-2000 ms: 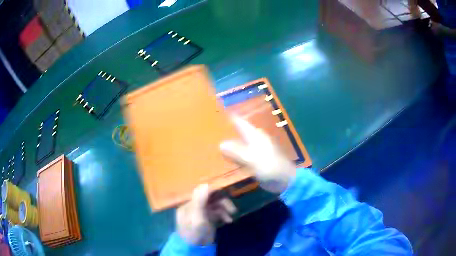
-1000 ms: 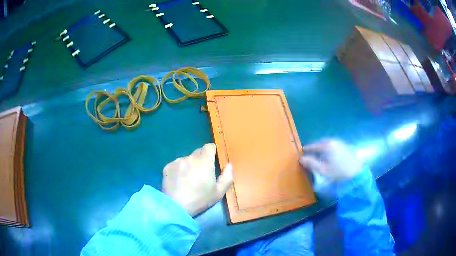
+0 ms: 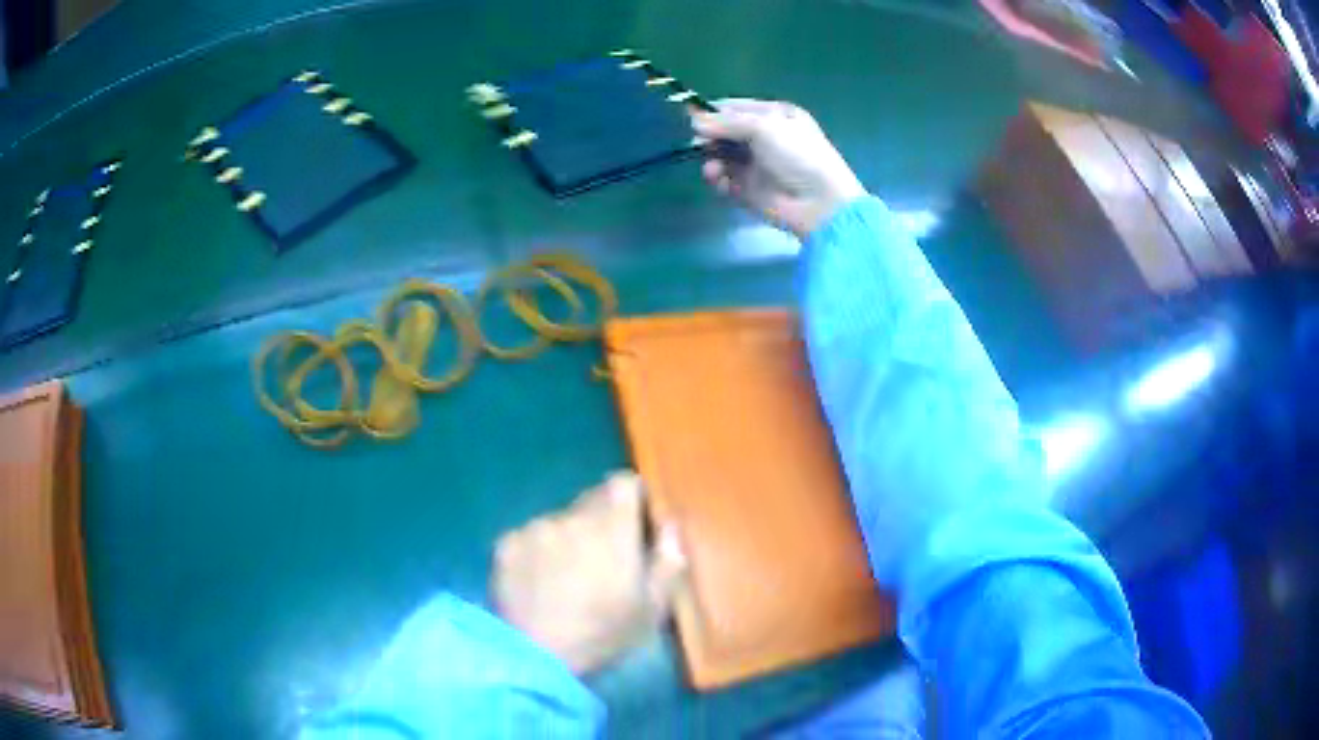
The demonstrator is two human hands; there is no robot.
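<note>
An orange plate (image 3: 752, 492) lies in front of me near the bench's front edge, partly covered by my right sleeve. My left hand (image 3: 579, 578) is at its left edge, slightly blurred, with the thumb over the edge. My right hand (image 3: 774, 159) reaches across to a dark panel (image 3: 600, 123) with pale tabs and pinches its right corner between thumb and fingers. Whether the panel is lifted at that corner is hard to tell.
Two more panels (image 3: 300, 162) (image 3: 61, 253) lie at the back left. Tan-yellow rubber bands (image 3: 434, 340) lie between them and the plate. A plate stack (image 3: 32, 557) stands at the far left. Orange-brown blocks with band lines (image 3: 1114, 203) stand at the back right.
My right hand has moved from the plate's right edge to the panel at the back and taken hold of its corner. My left hand remains at the plate's left edge.
</note>
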